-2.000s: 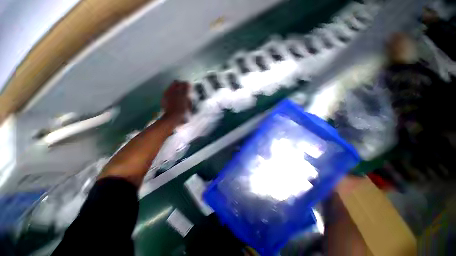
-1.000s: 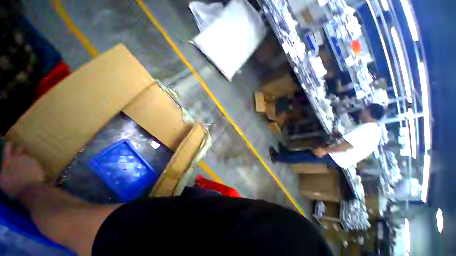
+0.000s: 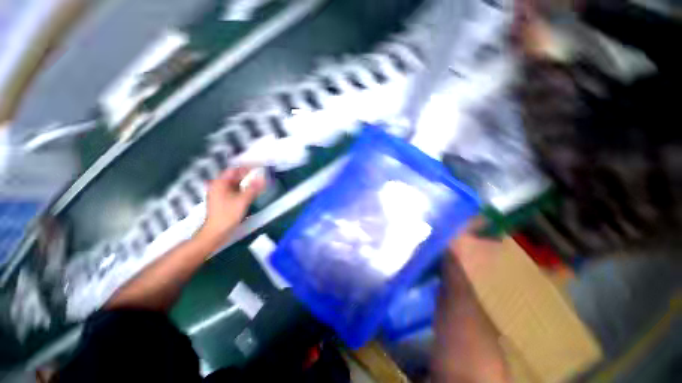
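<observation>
A row of white pouches (image 3: 321, 120) with small dark items in them runs diagonally across the green worktop. My left hand (image 3: 224, 196) is at the near side of the row, its fingertips pinching a small whitish, clear piece (image 3: 253, 178). A large blue tray (image 3: 299, 288) holds shiny clear pieces (image 3: 389, 224) that glare white. My right hand (image 3: 472, 243) is at the tray's right rim and seems to grip it; its fingers are blurred and partly hidden. Part of a smaller blue box (image 3: 413, 308) shows below the tray.
A white rail (image 3: 288, 200) runs between the row and the near worktop. White slips (image 3: 245, 299) lie left of the tray. A cardboard carton (image 3: 535, 307) stands at lower right. A blurred person's arm (image 3: 564, 149) and clear bags (image 3: 486, 142) are at right.
The view has swung back from the open carton and floor to the worktop. Compared with two seconds ago, my left hand is at the row's near side with a small piece in its fingers.
</observation>
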